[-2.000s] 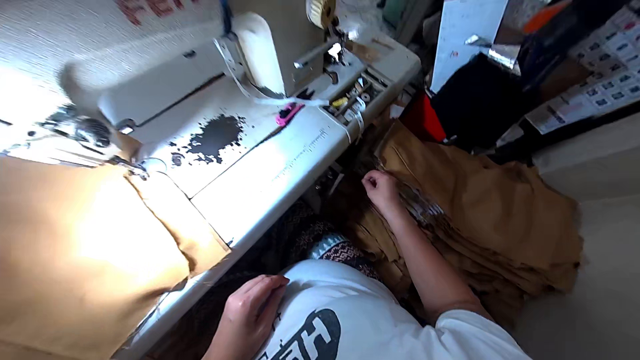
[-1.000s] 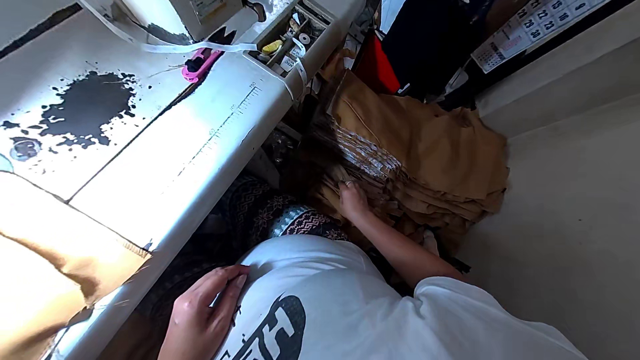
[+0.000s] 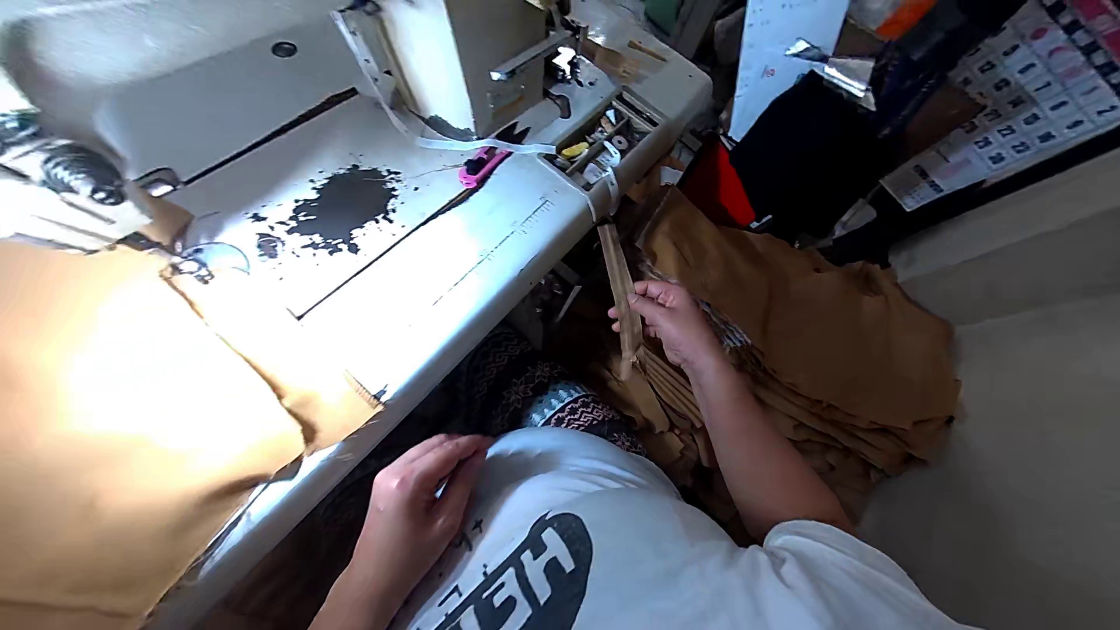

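My right hand (image 3: pixel 661 319) grips a narrow brown fabric strip (image 3: pixel 618 271) between thumb and fingers, beside the table's front edge. Right of it lies a stack of brown fabric pieces (image 3: pixel 814 332). My left hand (image 3: pixel 420 494) rests against the white shirt at my lap, fingers curled together; I see nothing in it. At the left, a large brown cloth (image 3: pixel 114 394) lies on the sewing machine table (image 3: pixel 472 254), its edge near the presser foot (image 3: pixel 194 267) of the sewing machine (image 3: pixel 66 188).
A pink thread snipper (image 3: pixel 481 166) lies on the table near a white tape (image 3: pixel 490 146). The small-parts tray (image 3: pixel 604 144) at the corner holds bobbins and bits. Black cloth (image 3: pixel 801 157) and a red item (image 3: pixel 726 188) stand beyond; a calendar (image 3: pixel 1015 105) is at the upper right.
My right hand has come up from the fabric stack and now holds a brown strip. The left hand stays by my lap. The view has shifted.
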